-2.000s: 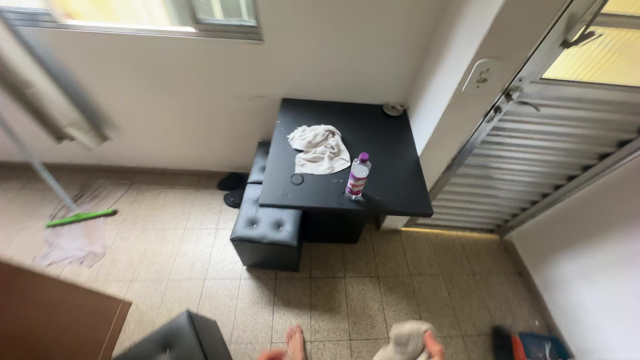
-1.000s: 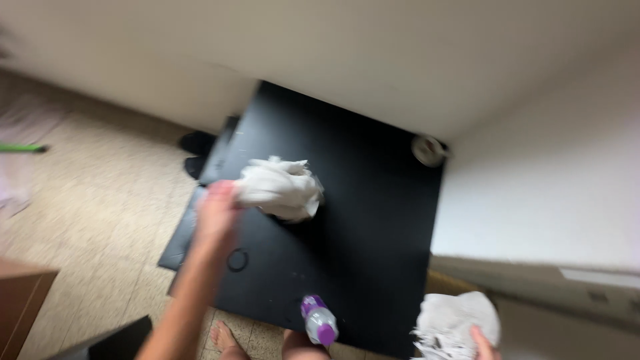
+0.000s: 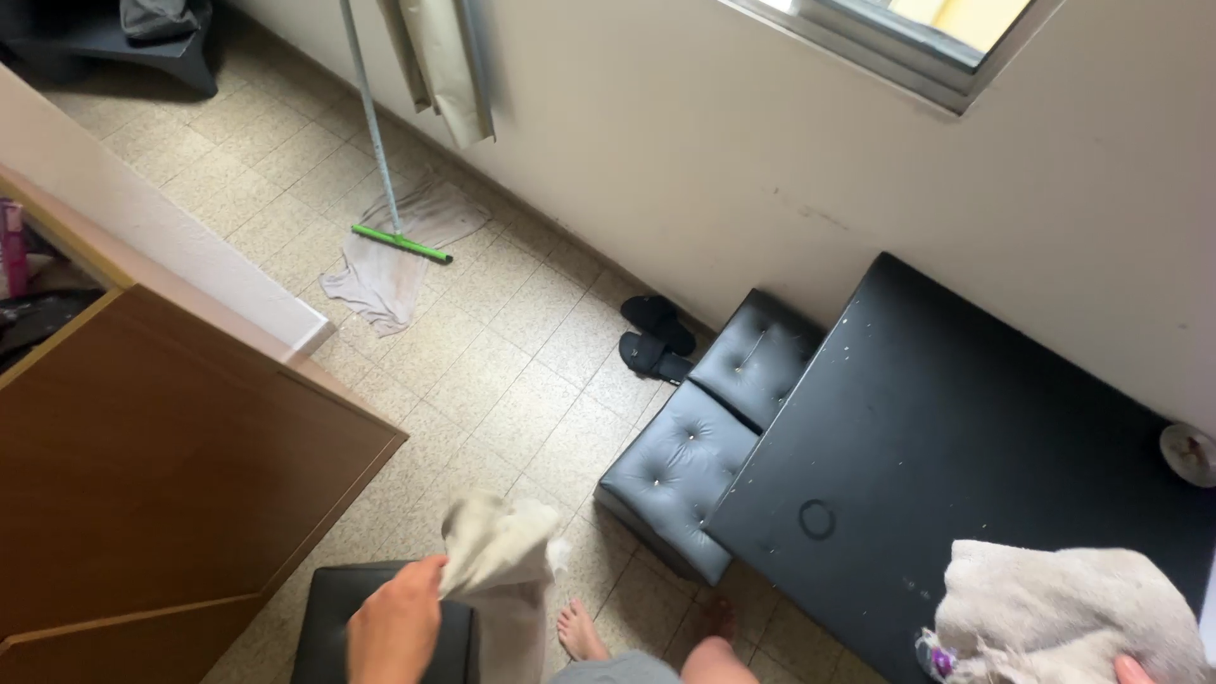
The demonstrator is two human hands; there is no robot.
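My left hand (image 3: 394,622) is shut on an off-white cloth (image 3: 499,541), which hangs down over the floor beside a black stool (image 3: 332,617). At the lower right, my right hand (image 3: 1132,671) shows only by a fingertip or thumb against a bunched whitish cloth (image 3: 1064,598) with a frayed edge. That cloth is over the near part of the black table (image 3: 912,427). Part of a clear bottle with a purple cap (image 3: 940,660) shows at the cloth's left edge; the rest is hidden. A dark ring mark and small white specks are on the tabletop.
Two black tufted stools (image 3: 679,456) stand against the table's left side, with black slippers (image 3: 654,337) behind. A green floor squeegee (image 3: 402,244) rests on a grey cloth (image 3: 380,285) on the tiles. A brown wooden cabinet (image 3: 171,475) is at left. A small round object (image 3: 1189,454) lies on the table.
My left hand has lifted the white cloth off the table and now holds it left of the table. My right hand still has its cloth. The view has swung left.
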